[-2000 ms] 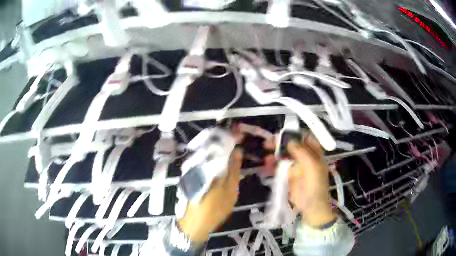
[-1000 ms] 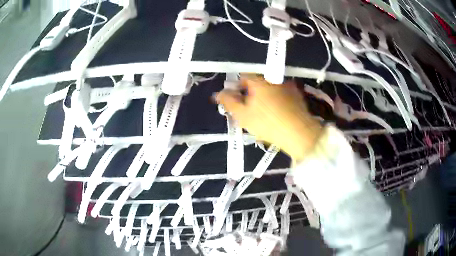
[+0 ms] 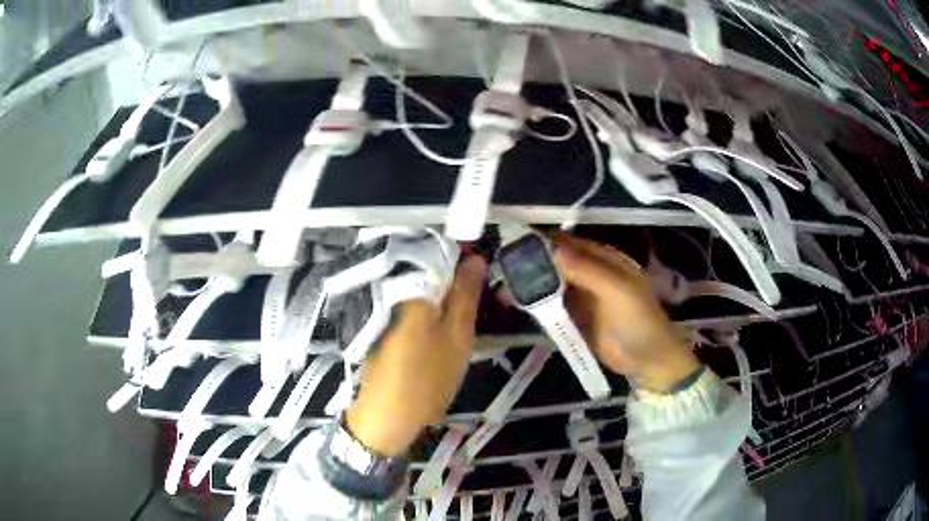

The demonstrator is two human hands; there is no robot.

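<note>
A white strapped smartwatch is held in my right hand, its square dark face towards me and its perforated band hanging down to the right. My left hand is close beside it on the left and holds a bundle of white watches. The left fingertips are near the held watch's left edge; whether they touch it is unclear. Both hands are in front of a lower rack shelf.
More strapped watches lie on the black shelf above, with white cables looped beside them. Many white bands hang over the lower shelf edges. A red digital readout glows at the upper right. Grey floor shows at both sides.
My left hand has come into view with the bundle. My right hand has moved right and down and now holds a watch, face visible. The view has shifted, so the shelves appear lower.
</note>
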